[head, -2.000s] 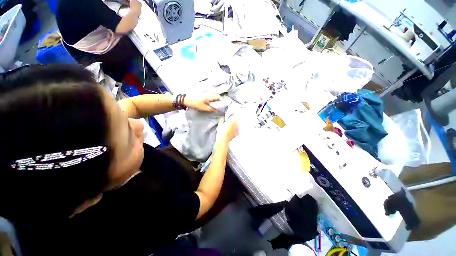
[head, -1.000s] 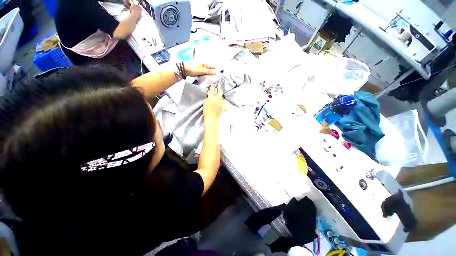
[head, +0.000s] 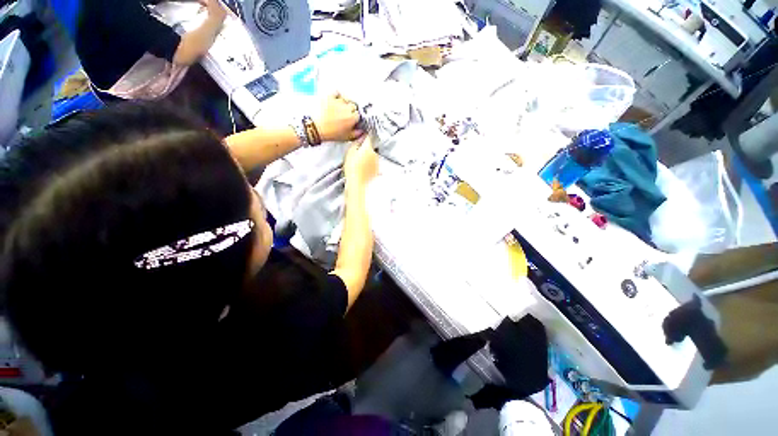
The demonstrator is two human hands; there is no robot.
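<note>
Neither of my hands is in view. A person with dark hair and a black top leans over the table in front of me; both visible hands are that person's. Those hands hold bunched light grey fabric (head: 314, 183), which spreads over the table edge toward the person's lap. The gathered part (head: 394, 106) lies on the white table by the fingers. The white sewing machine (head: 597, 277), with a black front panel, stands at the right. Small metal parts (head: 444, 183) lie between machine and fabric. Glare washes out much of the table.
A black cloth (head: 519, 358) hangs at the table edge below the machine. A teal cloth (head: 627, 183) and a clear plastic bag (head: 704, 204) lie behind it. A neighbouring machine (head: 275, 34) stands at the top, with another person at the upper left.
The person's head has moved right since the oldest frame, and both of that person's hands have moved up along the fabric and now meet at the gathered part. The whole view has shifted slightly.
</note>
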